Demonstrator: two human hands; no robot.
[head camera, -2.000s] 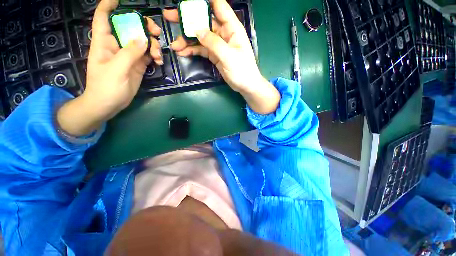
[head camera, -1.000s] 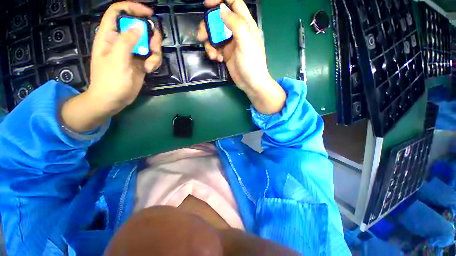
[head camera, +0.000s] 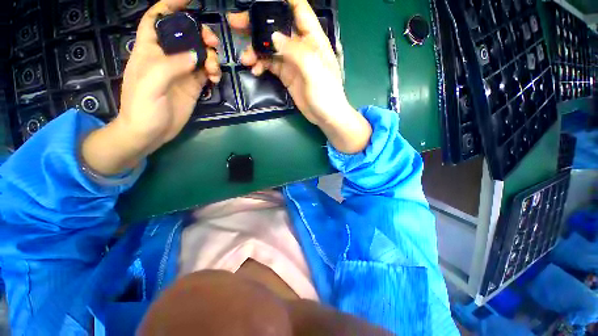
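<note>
My left hand (head camera: 154, 88) holds a black device unit (head camera: 179, 36) with a dark screen and a small white mark, the thumb at its lower edge. My right hand (head camera: 305, 72) holds a second black unit (head camera: 271, 25), its screen dark with a small white mark and a red spot. Both units are above a large black blister tray (head camera: 82, 82). Pockets at the tray's left hold ringed units; a pocket below my right hand is bare. A single dark unit (head camera: 240, 168) lies on the green mat near the bench edge.
A pen (head camera: 393, 72) and a round part with a bright rim (head camera: 416, 30) lie on the green mat (head camera: 367, 62) to the right. More black trays (head camera: 501, 79) stand tilted at the right. Another tray (head camera: 528, 230) is lower right, by a pale frame. Blue-clothed parts of people show at the far right.
The two screens have gone from green and white, then blue, to dark with small marks. Both hands still hold their units and have shifted only slightly.
</note>
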